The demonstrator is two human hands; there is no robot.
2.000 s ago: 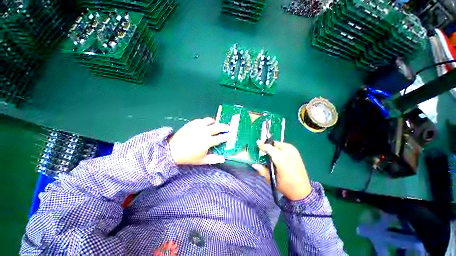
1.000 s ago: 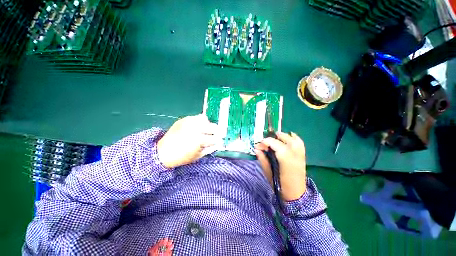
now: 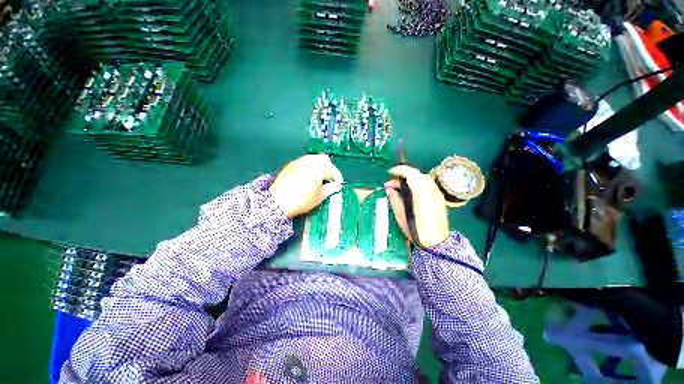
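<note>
A green circuit board [image 3: 357, 229] with two white strips lies solder side up on a pale fixture [image 3: 315, 262] in front of me. My left hand [image 3: 306, 185] is at the board's upper left edge with its fingers curled; whether it holds solder wire cannot be told. My right hand [image 3: 424, 206] is at the upper right edge, closed on a black soldering iron [image 3: 406, 196]. The iron's thin tip points away from me, past the board's far edge. Its cord runs back over my right sleeve.
A low board stack [image 3: 350, 127] sits just ahead. Tall board stacks stand left [image 3: 142, 112], far ahead [image 3: 331, 26] and right [image 3: 495, 49]. A yellow-brown round container [image 3: 458, 181] is beside my right hand. The dark soldering station [image 3: 532, 199] is farther right. A blue bin [image 3: 69, 341] holds boards lower left.
Both hands have moved from the board's sides and near edge to its far edge. The iron's tip has moved off the board, beyond its far side. The camera view has also shifted.
</note>
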